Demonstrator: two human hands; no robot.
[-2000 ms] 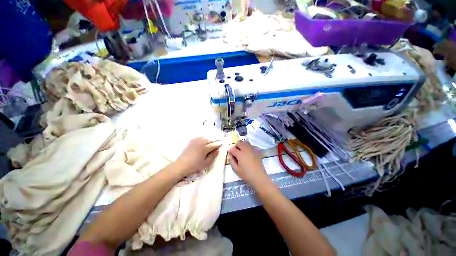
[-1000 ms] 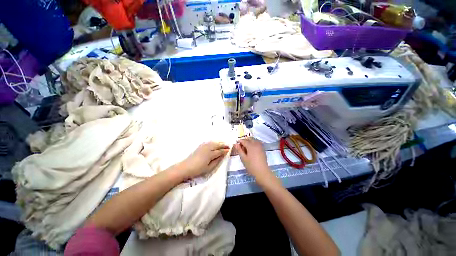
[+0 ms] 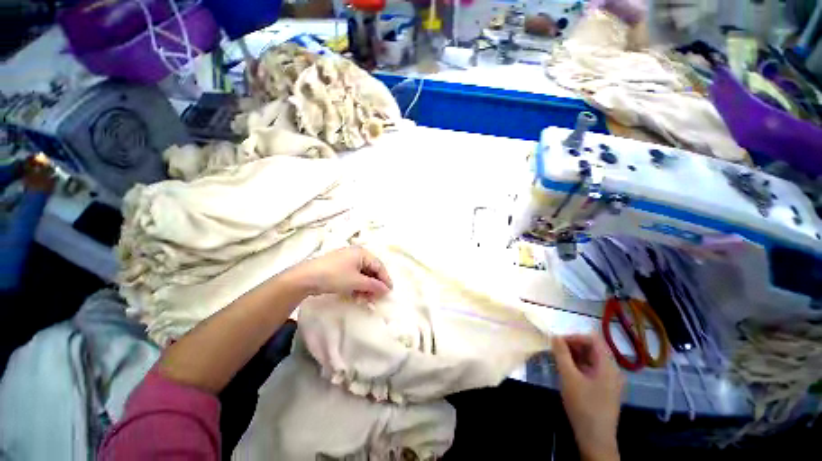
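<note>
A cream garment piece (image 3: pixel 433 342) with a gathered edge lies across the front of the white sewing table. My right hand (image 3: pixel 588 360) pinches its right corner near the table's front edge. My left hand (image 3: pixel 347 272) rests over its left part with curled fingers; whether it grips cloth is unclear. The white sewing machine (image 3: pixel 667 194) stands to the right, its needle area (image 3: pixel 566 236) apart from the piece. A heap of cream garment pieces (image 3: pixel 243 225) lies left of my left hand.
Red and orange-handled scissors (image 3: pixel 634 333) lie right of the needle, beside white and dark strips (image 3: pixel 689 306). A blue crate (image 3: pixel 487 106) stands behind the table. Purple baskets show at back right (image 3: pixel 766 117) and upper left (image 3: pixel 135 40). Grey cloth (image 3: pixel 59 378) hangs at lower left.
The view has turned left. The garment piece has come away from the needle area toward the front. My hands have moved apart, the left over the cloth and the right at its corner.
</note>
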